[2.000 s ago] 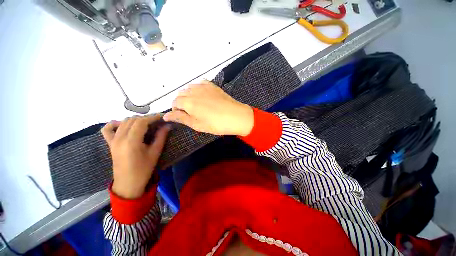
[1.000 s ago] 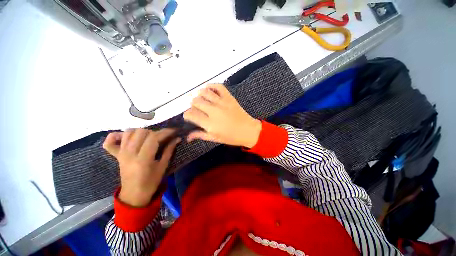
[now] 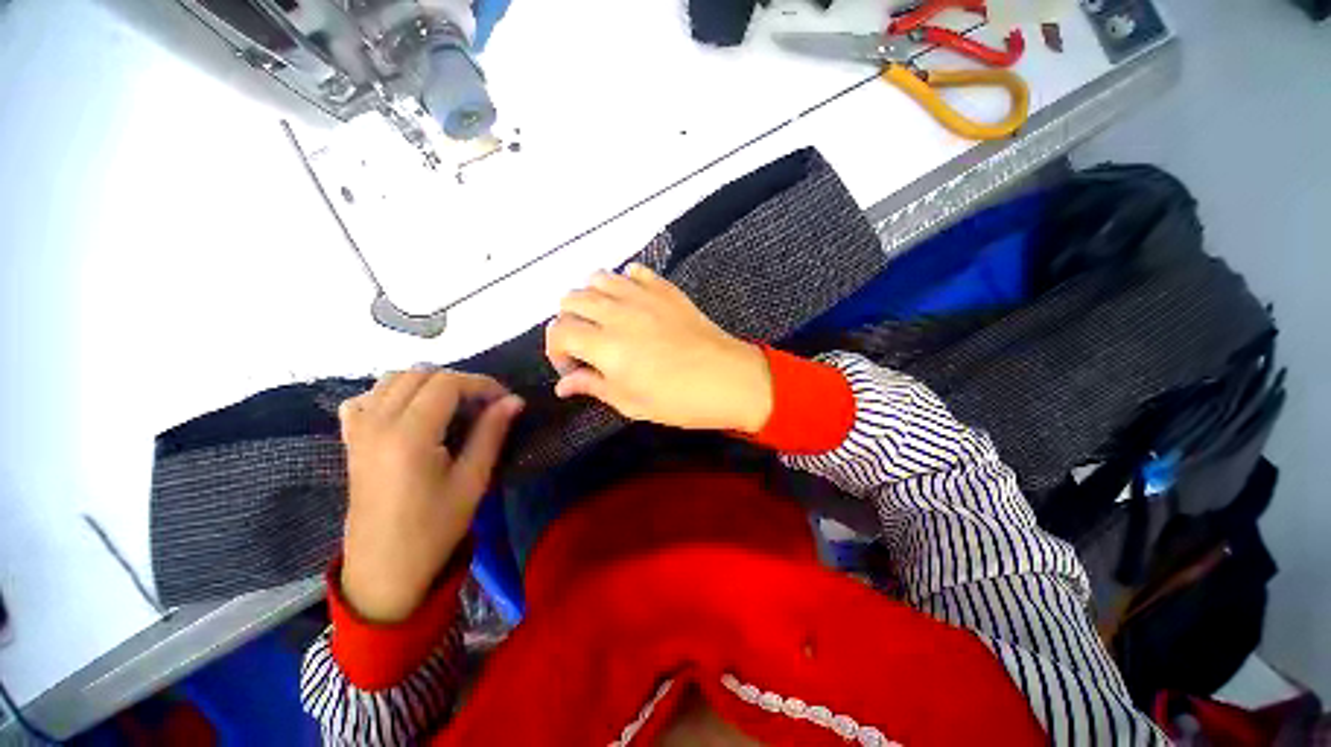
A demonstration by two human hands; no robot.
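Observation:
A long curved strip of dark grey-black checked cloth (image 3: 248,511) lies along the front edge of the white table, with a plainer black layer (image 3: 745,202) showing along its far edge. My left hand (image 3: 416,453) grips the strip left of its middle, thumb and fingers pinching the cloth. My right hand (image 3: 642,347) grips it a little to the right, fingers curled over the far edge. The cloth between the hands is bunched and dark. The undersides of both hands' grips are hidden.
The sewing machine head (image 3: 423,88) stands at the upper left. Scissors with red and yellow handles (image 3: 956,99) lie at the upper right, near black scraps (image 3: 720,18). A heap of dark cloth (image 3: 1109,350) and a blue bin (image 3: 949,270) are beyond the table edge at right.
Both hands have moved slightly right along the strip and still hold it. Since one second ago, my left hand has shifted a little and the right hand's fingers have curled closer.

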